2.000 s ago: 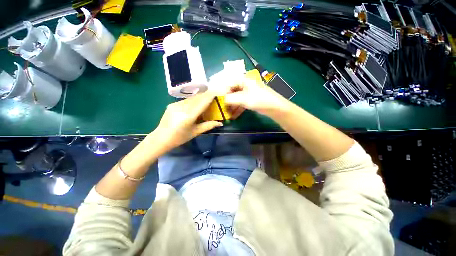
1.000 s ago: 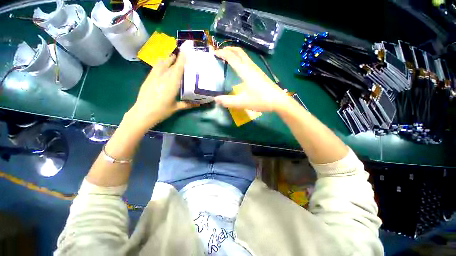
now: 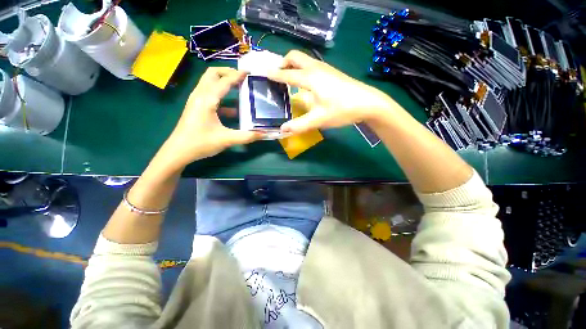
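A white housing (image 3: 261,62) stands out in front of me over the green mat. A dark display screen (image 3: 269,101) sits in the window on its side and reflects light. My left hand (image 3: 204,122) grips the housing's left side, thumb at its lower edge. My right hand (image 3: 328,93) grips its right side, fingers at the top of the screen and thumb at the lower right corner. A yellow sheet (image 3: 302,142) lies beside the housing, partly under my right hand. The fingertips behind the housing are hidden.
White housings with wires (image 3: 106,42) stand at the left, beside yellow sheets (image 3: 160,59). Loose screens (image 3: 215,40) and a clear plastic tray (image 3: 292,18) lie at the back. Cabled screens (image 3: 507,61) with blue ends are piled at the right. Another screen (image 3: 368,133) is partly behind my right forearm.
Earlier my hands worked at a yellow piece while the housing lay on the mat. Both hands then took hold of the housing, and its screen now faces me more fully.
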